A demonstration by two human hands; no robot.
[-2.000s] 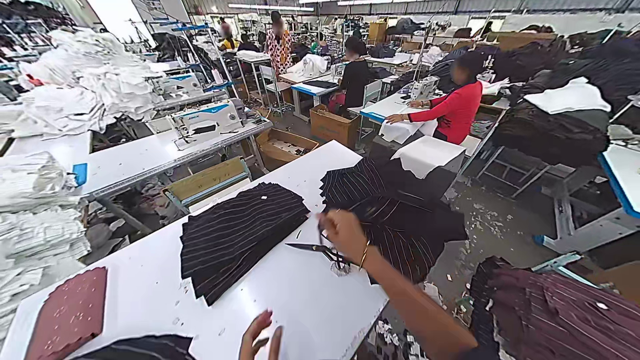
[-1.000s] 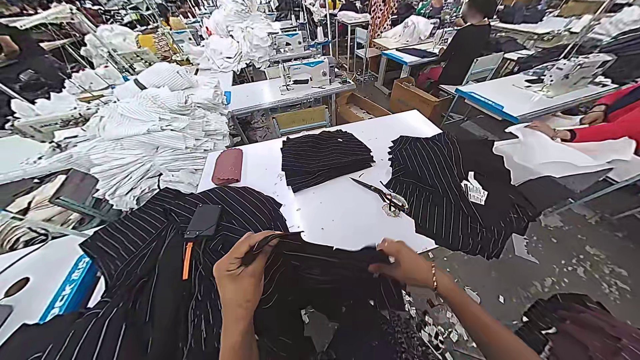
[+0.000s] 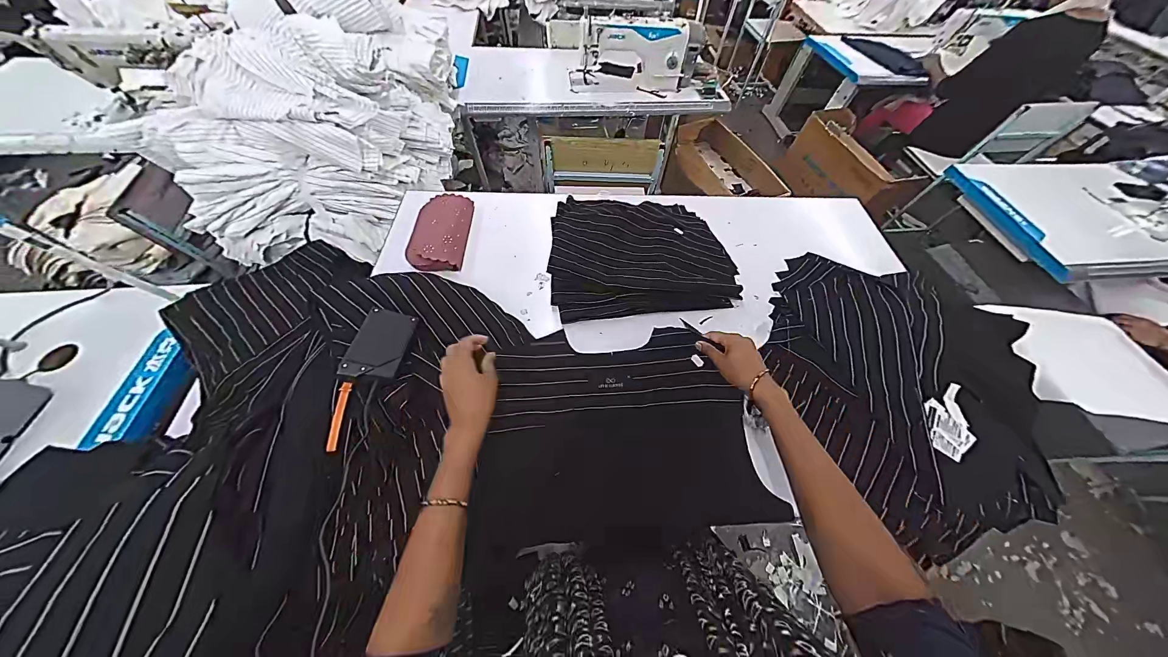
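A black pin-striped garment piece lies spread over the near edge of the white table, a small printed mark on its striped band. At its upper left corner is my left hand, fingers curled on the cloth. My right hand is at the upper right corner, beside a small white sticker; a dark pointed tip, perhaps of the scissors, shows by its fingers. Beyond them sits a stack of striped cut pieces. More striped garments with white tags lie at right, others at left.
A dark flat case with an orange strip rests on the left garments. A pink case is on the white table. White striped garments are heaped behind. A sewing machine and cardboard boxes stand beyond; another person's hand shows at right.
The striped piece, bunched between my hands one second ago, now lies spread out. Two seconds ago my right hand was at the scissors. The view has swung and tilted down.
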